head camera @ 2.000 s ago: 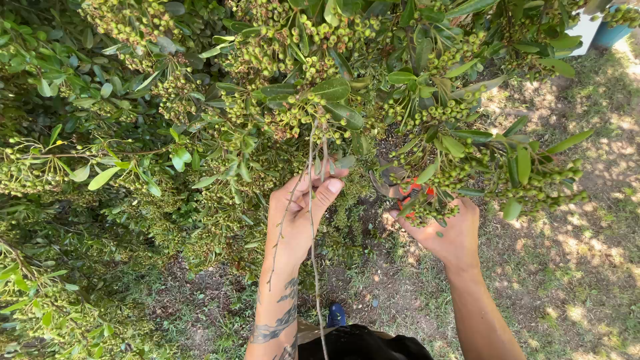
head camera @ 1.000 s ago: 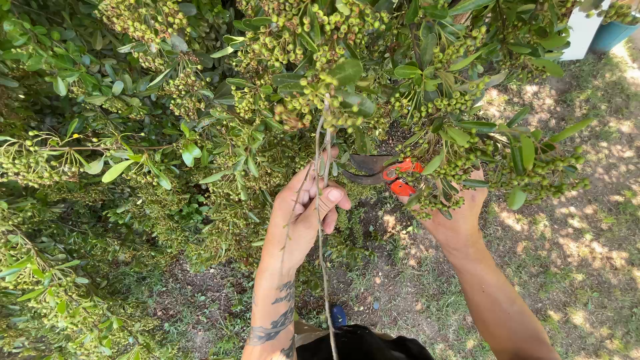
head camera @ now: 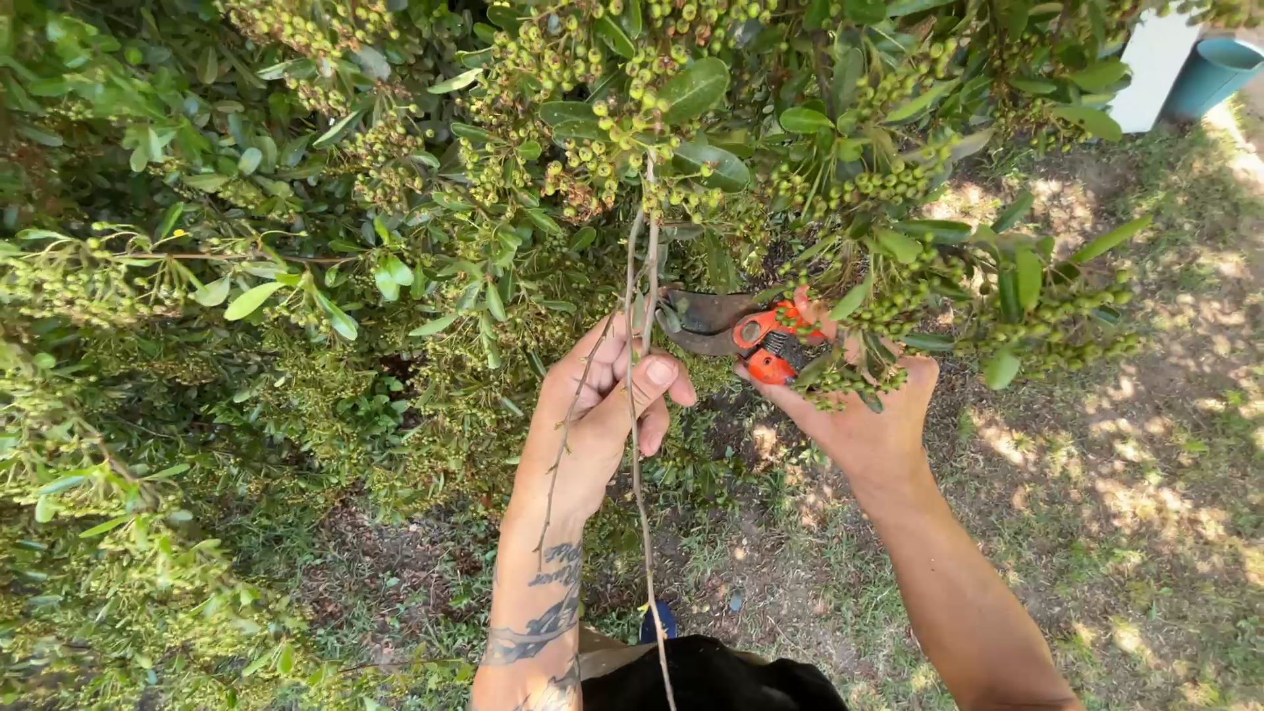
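Note:
My left hand (head camera: 617, 400) pinches a thin, mostly bare forked branch (head camera: 633, 434), whose stems run down over my forearm and toward my body. The branch's upper end goes up among green berry clusters and leaves. In my right hand (head camera: 869, 410) are pruning shears (head camera: 755, 334) with orange-red handle parts, dark blades and a spring. Their blade end points left and lies beside the branch, just right of my left fingers. Whether the blades touch the branch I cannot tell. Leaves and berries cover part of the shears and right fingers.
A dense shrub (head camera: 326, 296) with green berries fills the left and top. A berry-laden twig (head camera: 987, 286) hangs over my right hand. Grass and bare soil (head camera: 1116, 474) lie at right. At top right stand a teal pot (head camera: 1210, 74) and a white object (head camera: 1153, 69).
The shears, mostly hidden behind leaves two seconds ago, have come out to the left and their blades are now beside the branch. My left hand keeps its hold on it.

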